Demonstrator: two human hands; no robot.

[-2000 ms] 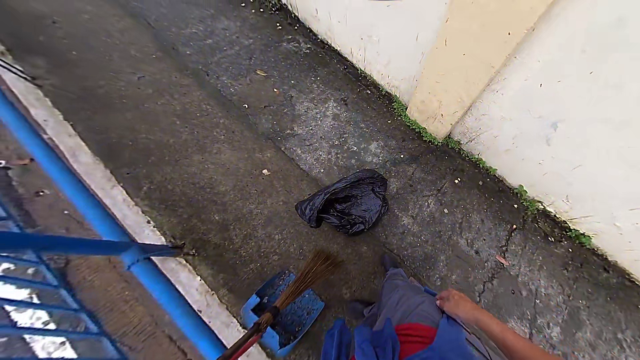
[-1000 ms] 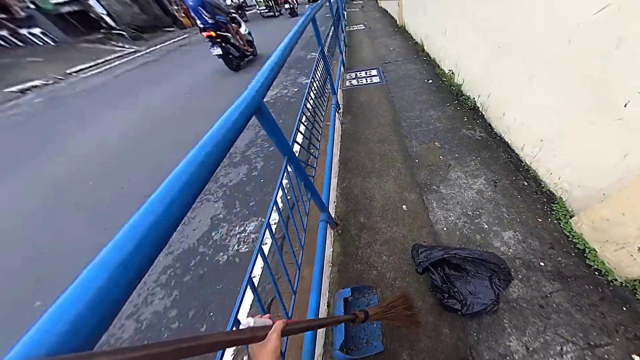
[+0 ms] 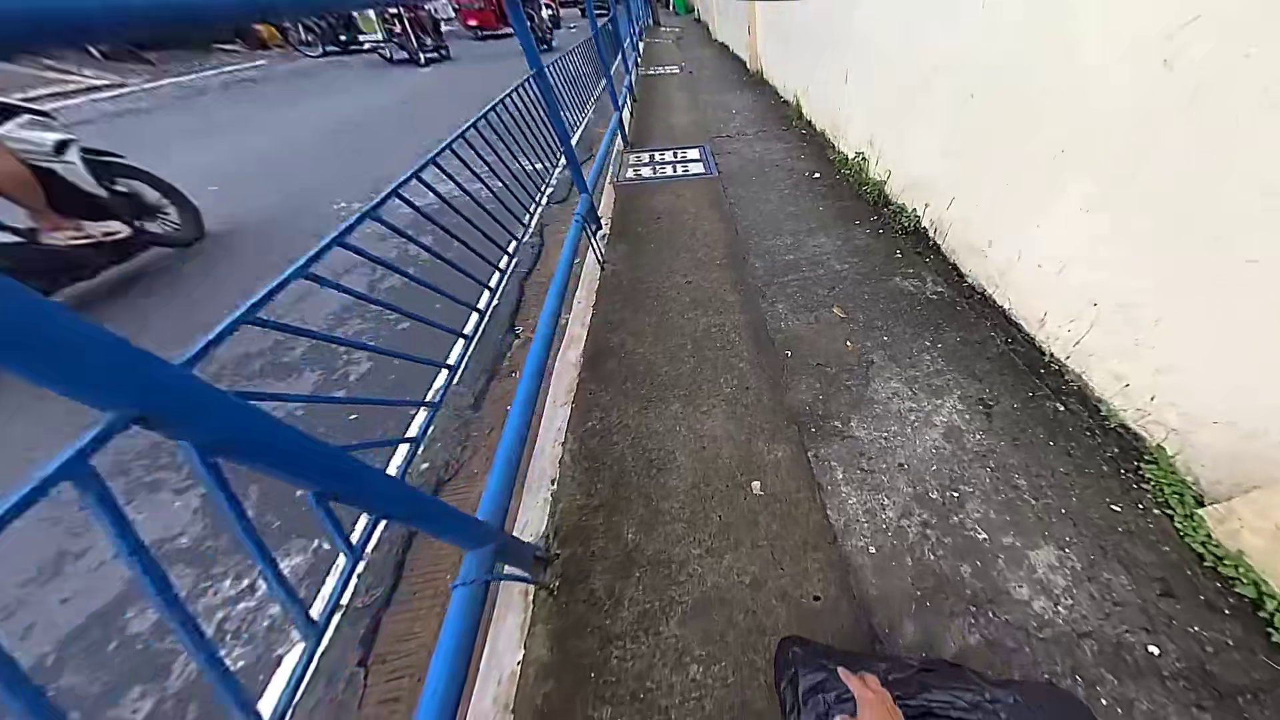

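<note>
A black plastic bag [image 3: 960, 688] lies crumpled at the bottom edge, right of centre, and its lower part is cut off by the frame. What appears to be my right hand [image 3: 872, 698] touches the bag's left part. Only some fingers and a bit of the hand show, so a grip on the plastic cannot be made out. My left hand is out of view.
A blue metal railing [image 3: 530, 380] runs along the left of the concrete walkway [image 3: 680, 400]. Beyond it, a motorcycle [image 3: 120, 200] with a rider's leg showing is on the road. A cream wall [image 3: 1080, 180] with weeds [image 3: 1180, 500] at its foot borders the right side.
One second ago a hand held the broom beside the blue dustpan; hand, broom and dustpan are now out of view. A hand now touches the bag. The view has tilted up along the walkway.
</note>
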